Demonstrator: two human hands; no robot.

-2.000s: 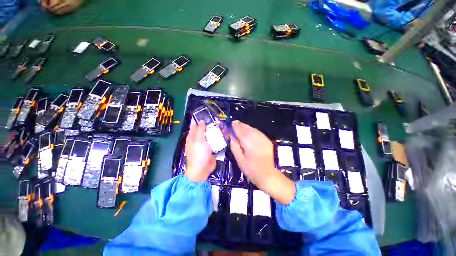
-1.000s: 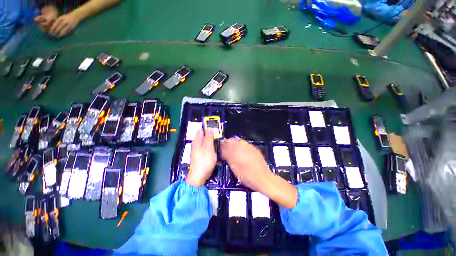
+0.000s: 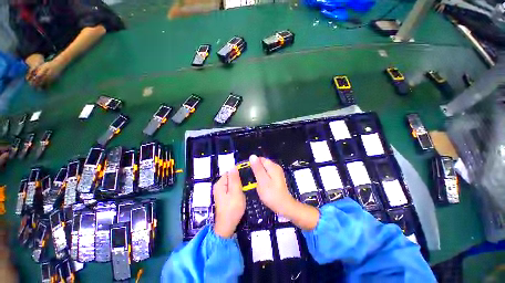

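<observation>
My left hand (image 3: 229,202) and my right hand (image 3: 275,185) hold a phone with a yellow-framed front housing (image 3: 246,176) between them, one at each side. The yellow frame round the dark screen faces up, with the dark keypad below it. The phone is over the black parts tray (image 3: 266,137). The tray's pockets hold white-faced flat parts (image 3: 304,182) and dark pieces. The underside of the held phone is hidden.
Stacked phone units (image 3: 86,235) with orange edges lie at left. More phones (image 3: 227,108) lie beyond the tray, and yellow-framed ones (image 3: 343,88) at far right. A cardboard piece (image 3: 443,145) and clear blister trays (image 3: 487,182) are at right. Another person's hands (image 3: 44,71) rest at far left.
Two seconds ago my hands held a silver-grey board unit; now the yellow frame shows in front. My right hand has come up to the phone's right side. The view has shifted.
</observation>
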